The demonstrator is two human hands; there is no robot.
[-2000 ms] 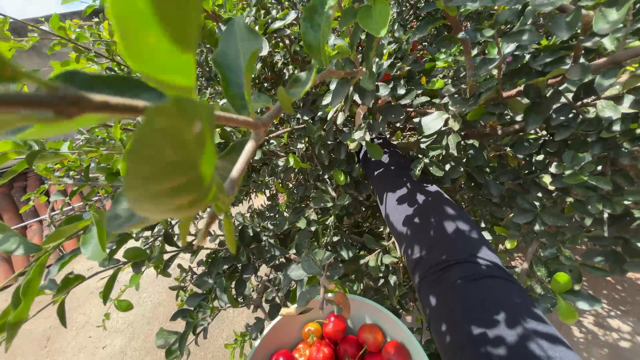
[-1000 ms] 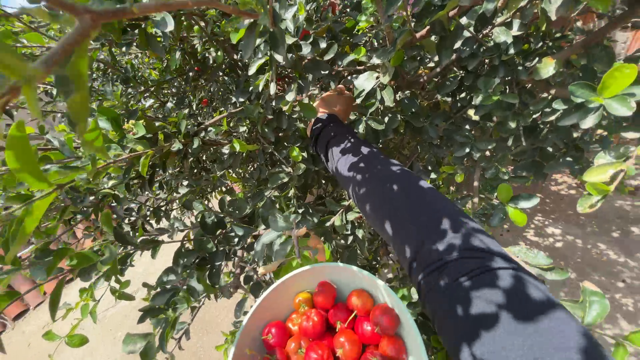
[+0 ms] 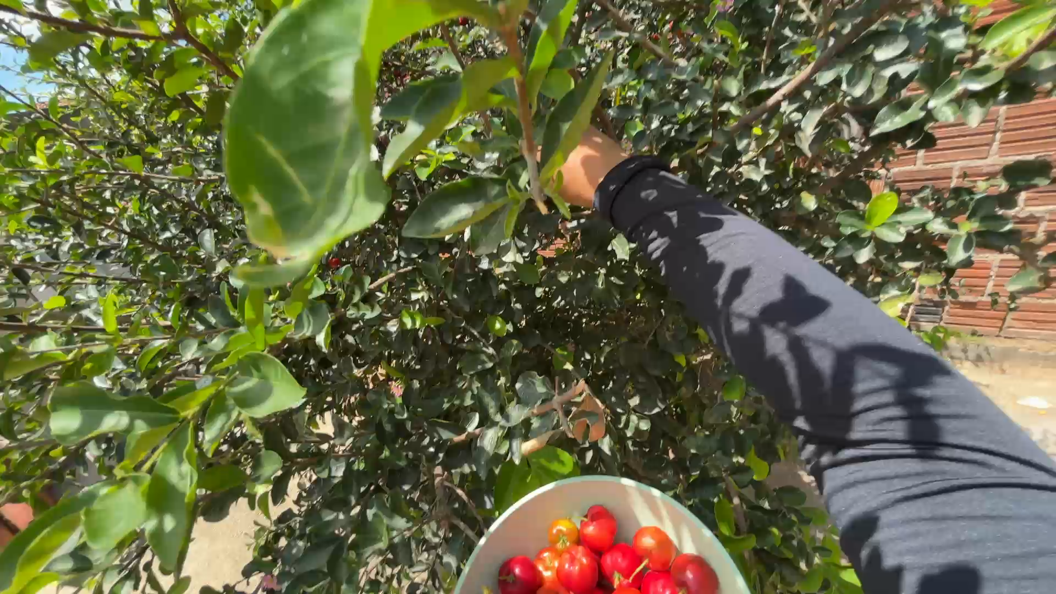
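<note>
My right hand [image 3: 587,165], at the end of a dark long sleeve, reaches into the upper middle of a leafy fruit bush. Leaves hide its fingers, so what they touch does not show. At the bottom of the view is a pale bowl [image 3: 520,518] holding several red and orange acerola-like cherries [image 3: 577,569]. A small red fruit [image 3: 334,262] hangs among the leaves left of centre. My left hand is not clearly visible; some skin seems to show behind twigs just above the bowl.
A large leaf [image 3: 301,132] hangs close to the camera at upper left. Thin branches [image 3: 813,70] cross the upper right. A hollow-brick wall [image 3: 965,148] stands behind the bush at right, with pale ground [image 3: 1006,379] below it.
The view has shifted, bringing the brick wall in at right. My right hand, hidden by leaves two seconds ago and visible one second ago, is now partly behind nearer leaves.
</note>
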